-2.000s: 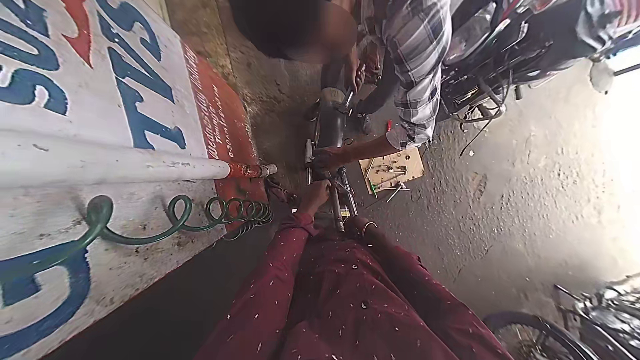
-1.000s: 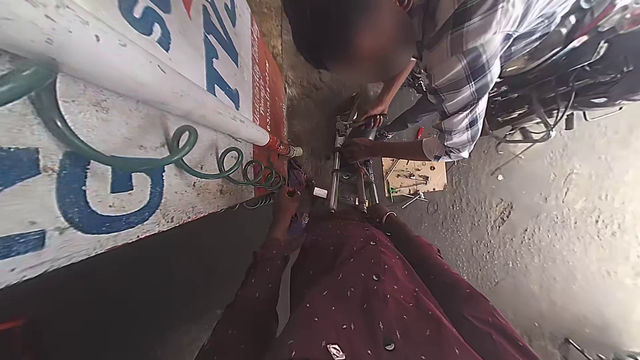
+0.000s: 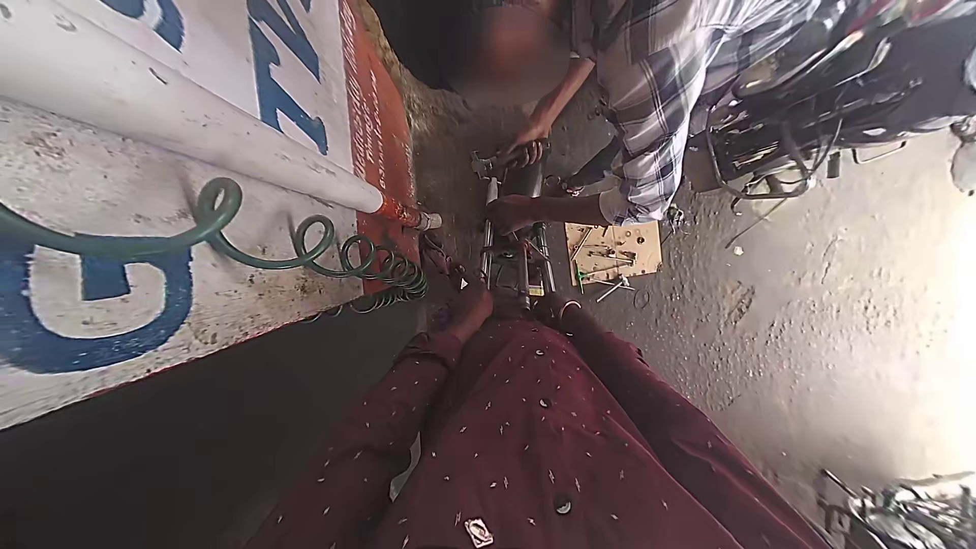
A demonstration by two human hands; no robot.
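Note:
A motorcycle front fork assembly point(image 3: 524, 263) with metal tubes lies between me and a person in a checked shirt. At its near left end is my left hand point(image 3: 470, 309), dark and small in the view; its fingers are hard to make out. Beside the near right tube my right hand point(image 3: 550, 307) touches or grips the assembly, a bracelet at its wrist. One hand of the other person presses on the tubes, and their other hand holds a hammer point(image 3: 485, 163) near the far end.
A wooden board point(image 3: 644, 248) with tools lies on the floor to the right. Along the wall at left run a white pipe point(image 3: 252, 145) and a coiled green hose point(image 3: 259, 255). Parked motorcycles point(image 3: 793, 137) stand at upper right, with more metal parts point(image 3: 907, 515) at lower right.
My left hand was on the assembly two seconds ago, then out to its left; now it is back close to the left tube. The other person's far hand has moved to the far end.

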